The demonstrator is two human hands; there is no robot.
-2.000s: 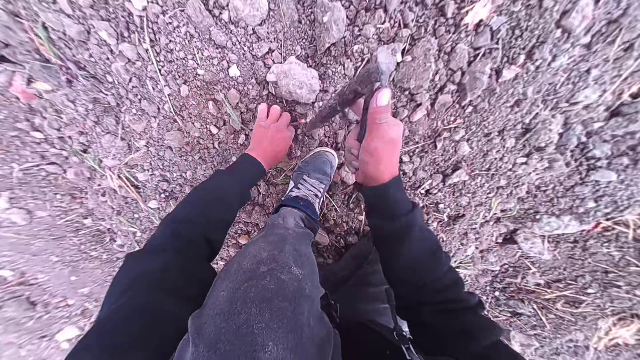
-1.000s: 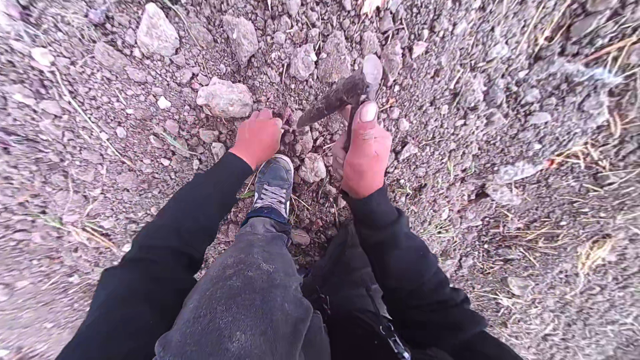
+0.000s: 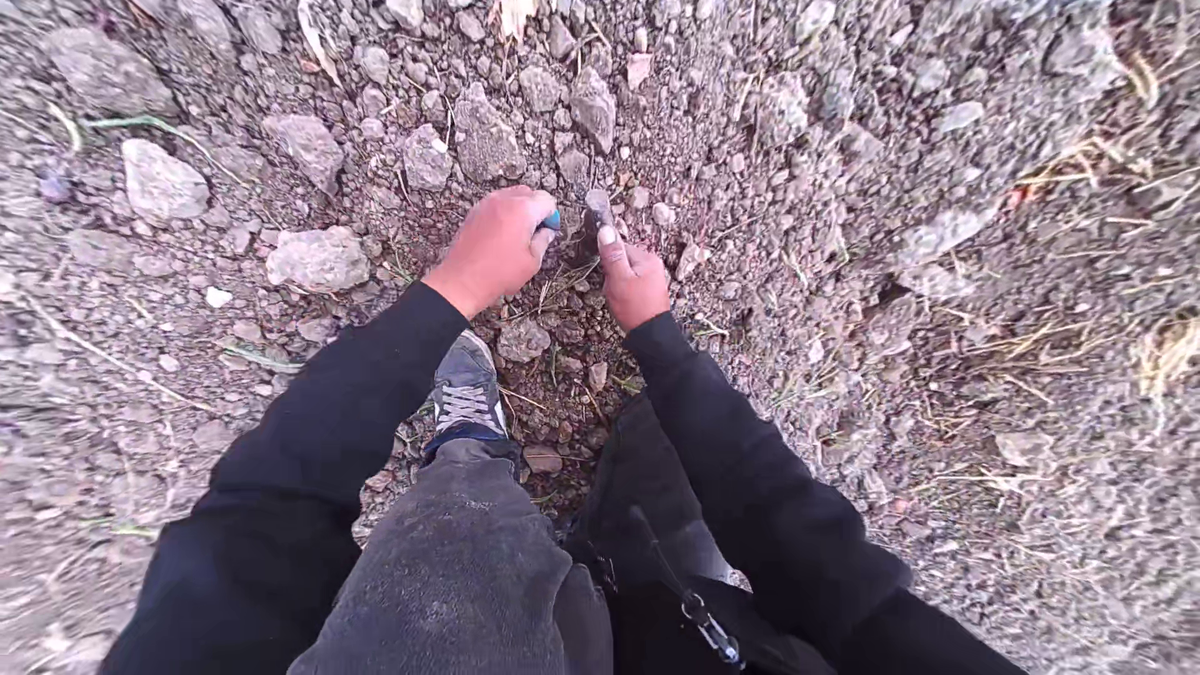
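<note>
My left hand [image 3: 497,246] is closed around a small object with a blue-green end [image 3: 550,220], which pokes out beside the thumb; the rest of it is hidden. Just to the right, my right hand [image 3: 637,281] grips a dark, dirt-covered hand tool [image 3: 594,217], thumb along its top, with a paler rounded end showing. The tool is foreshortened, so its exact kind cannot be told. A narrow gap lies between the two hands, over loose stony soil.
Pale rocks [image 3: 319,259] lie left of my left hand, and more stones [image 3: 487,141] sit above it. My grey laced shoe [image 3: 469,389] stands below that hand. Dry straw [image 3: 1012,337] is scattered at the right. A metal clip [image 3: 712,633] hangs near my lap.
My left hand has risen from the soil beside the shoe and now holds the blue-green-ended thing. The tool in my right hand has turned; its long dark part no longer points toward the left hand.
</note>
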